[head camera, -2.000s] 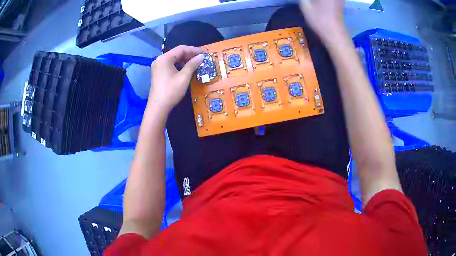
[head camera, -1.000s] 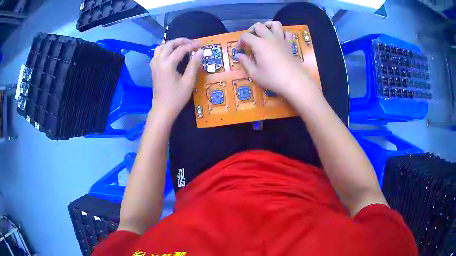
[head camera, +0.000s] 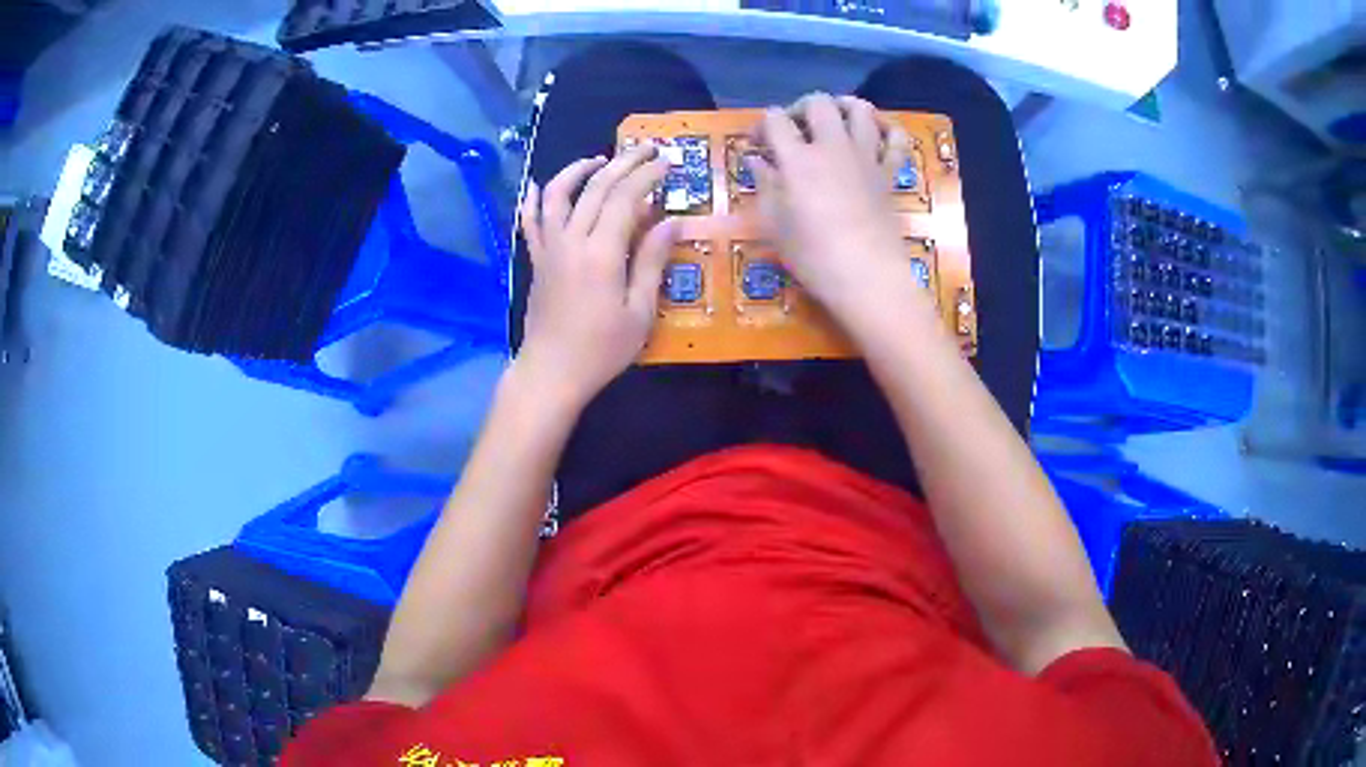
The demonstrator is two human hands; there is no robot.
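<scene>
The orange fixture (head camera: pixel 839 337) lies on my dark-trousered thighs. A camera board (head camera: pixel 688 176) covers its far left nest. Blue-grey lens holder undersides show in nests of the near row, one of them at the left (head camera: pixel 683 283). My left hand (head camera: pixel 599 270) lies over the fixture's left edge, fingertips beside the camera board. My right hand (head camera: pixel 824 195) is over the middle of the far row, fingers bent down at the second nest, hiding the nests under it. Whether either hand pinches a small part cannot be seen.
Black component trays (head camera: pixel 225 195) are stacked on a blue stool at left, with more stacks at lower left (head camera: pixel 270 644) and lower right (head camera: pixel 1243 629). A lens tray (head camera: pixel 1191 277) rests on a blue stool (head camera: pixel 1086 300) at right. A white machine (head camera: pixel 1049 53) stands beyond my knees.
My right hand came back from beyond the fixture's far right corner to the far row. My left hand has shifted slightly off the camera board. The view has tilted, showing more of the white machine.
</scene>
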